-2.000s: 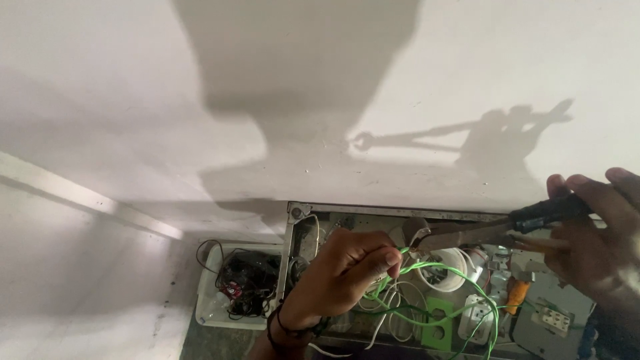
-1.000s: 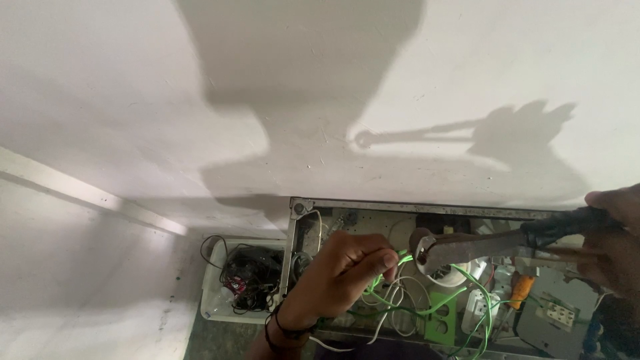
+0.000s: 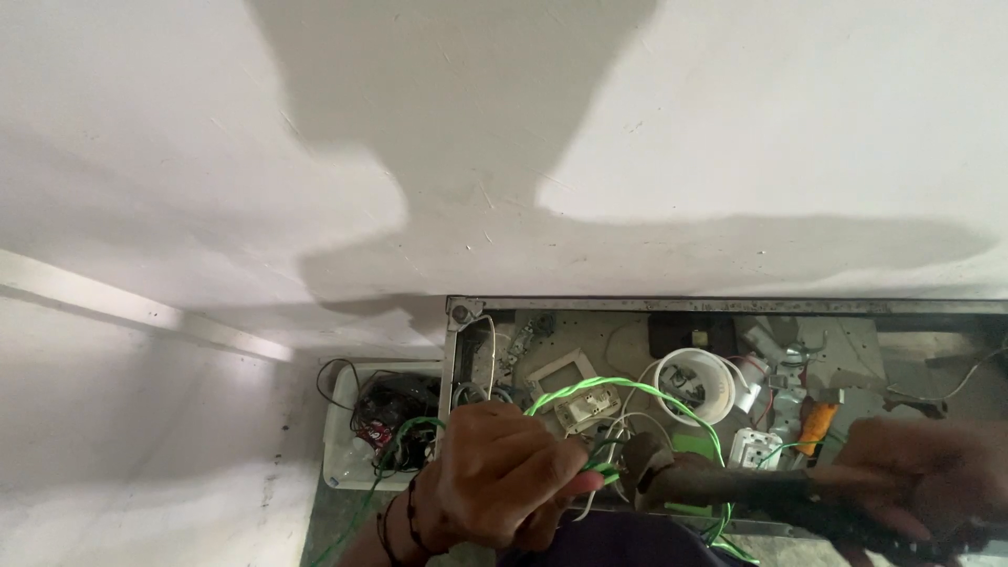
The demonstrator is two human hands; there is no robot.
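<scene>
My left hand (image 3: 512,472), with thin dark bands at the wrist, is closed on green electrical wires (image 3: 605,471) whose ends stick out past the fingertips. A twisted light-green pair (image 3: 606,382) arcs from that hand over to the right and down. At the lower right, my right hand (image 3: 906,488), blurred, grips the dark handles of pincer-type pliers (image 3: 677,479). Their worn metal head lies just right of the wire ends; whether the jaws touch a wire cannot be told.
Below is a metal-framed tray (image 3: 748,305) holding a white cup (image 3: 693,386) of small parts, a white socket (image 3: 754,449), a switch frame (image 3: 561,370) and an orange-handled tool (image 3: 817,427). A white bin (image 3: 340,433) of dark cables stands left. The wall (image 3: 748,118) rises behind.
Both hands have moved lower, and the pliers have come down with my right hand. The green twisted pair now arcs above the tray, where it lay lower before.
</scene>
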